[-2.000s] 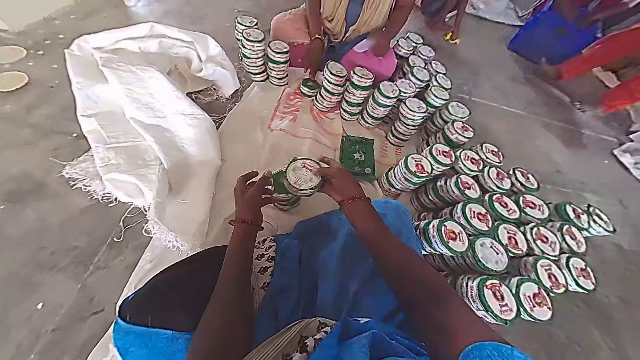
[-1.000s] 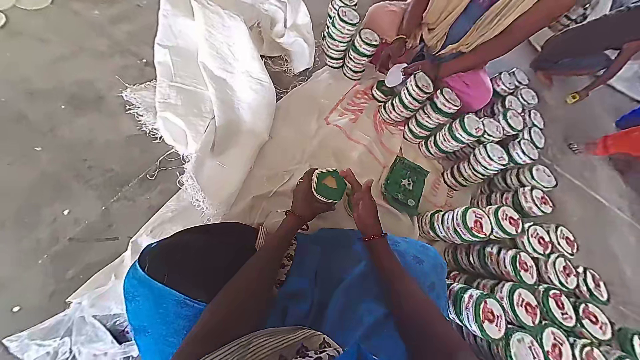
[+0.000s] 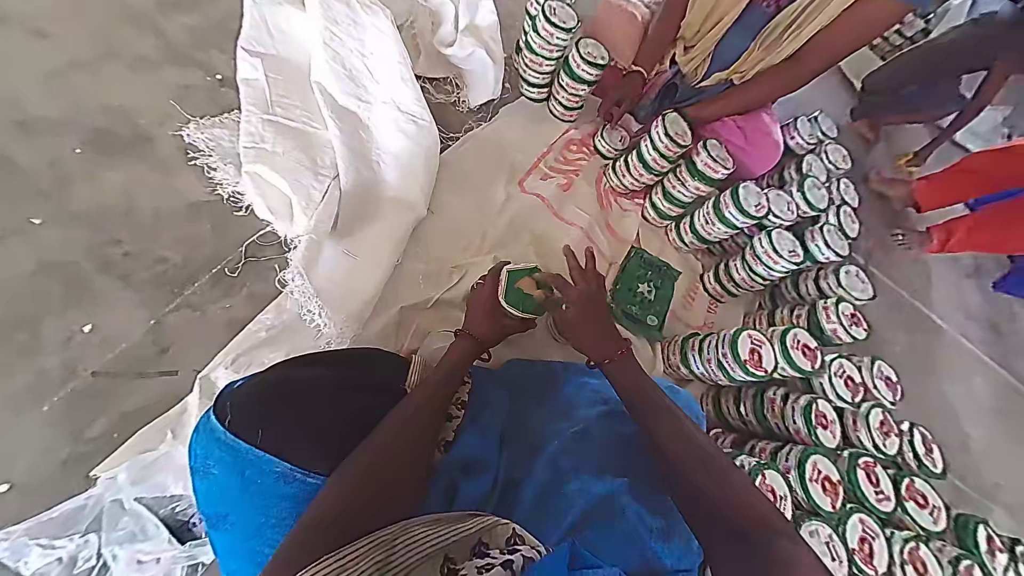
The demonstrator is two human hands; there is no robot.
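Just above the blue cloth on my lap, my left hand (image 3: 494, 308) grips a small round container (image 3: 520, 290) with a green face and a tan patch on it. The fingertips of my right hand (image 3: 582, 308) are at that patch, with some fingers raised and spread. Whether they pinch anything is hard to tell. Right of this hand a green packet (image 3: 645, 292) with a white star lies flat on the pale woven sack (image 3: 472, 216). Something pale shows partly under my right hand.
Leaning stacks of green-and-white round containers (image 3: 752, 352) line the right side; more stacks (image 3: 548, 56) stand at the top. A co-worker's hands (image 3: 624, 100) are near a short stack at the top. A white woven sack (image 3: 336, 120) lies crumpled at the left.
The round container has turned from its white labelled face to its green face with the tan patch. My right hand has come to that patch. The view has shifted.
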